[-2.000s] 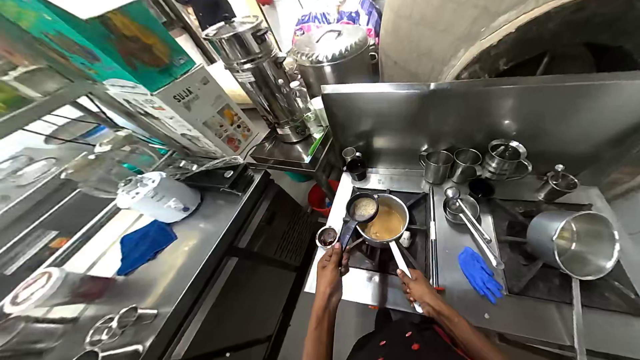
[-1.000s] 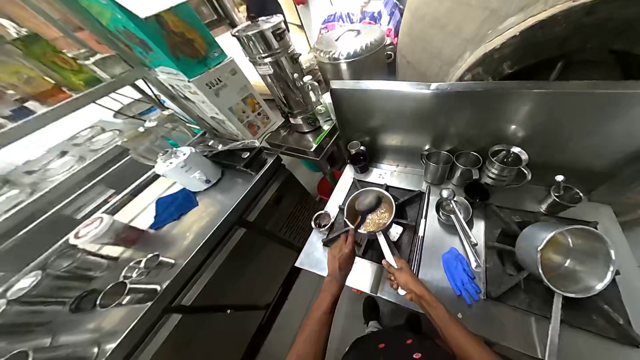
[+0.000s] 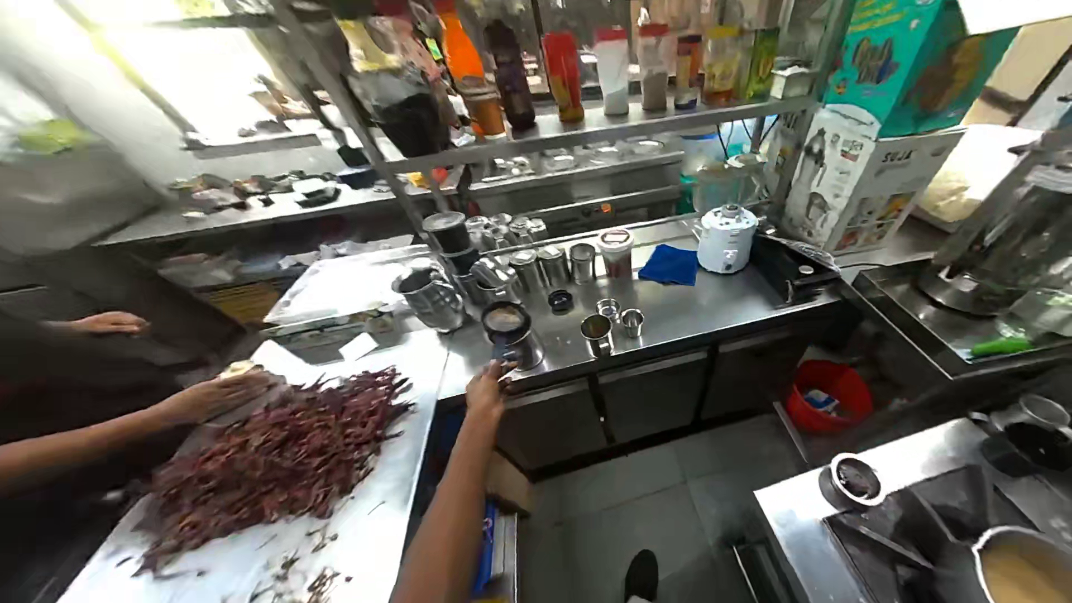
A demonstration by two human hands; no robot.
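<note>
My left hand (image 3: 490, 389) is closed on the handle of a black ladle or strainer (image 3: 506, 318). Pale brown stuff shows in its round bowl, which is over a steel vessel (image 3: 528, 352) at the counter's front edge; whether the two touch is unclear. Close by on the left stands a steel jug (image 3: 429, 295), and to the right are a steel mug (image 3: 597, 335) and small steel cups (image 3: 632, 322). My right hand is out of view. At the lower right, a pan of tan liquid (image 3: 1026, 569) sits on the stove.
Dried red chillies (image 3: 285, 452) are heaped on the left table, with a co-worker's hand (image 3: 213, 395) at them. A white mixer base (image 3: 727, 241) and a blue cloth (image 3: 670, 265) lie along the counter. On the floor is a red bucket (image 3: 829, 395); a small dark-filled bowl (image 3: 854, 479) stands by the stove.
The view has swung far left. My left hand has moved from the stove pan to the steel counter with the ladle or strainer. My right hand, earlier on the pan's handle, has left view.
</note>
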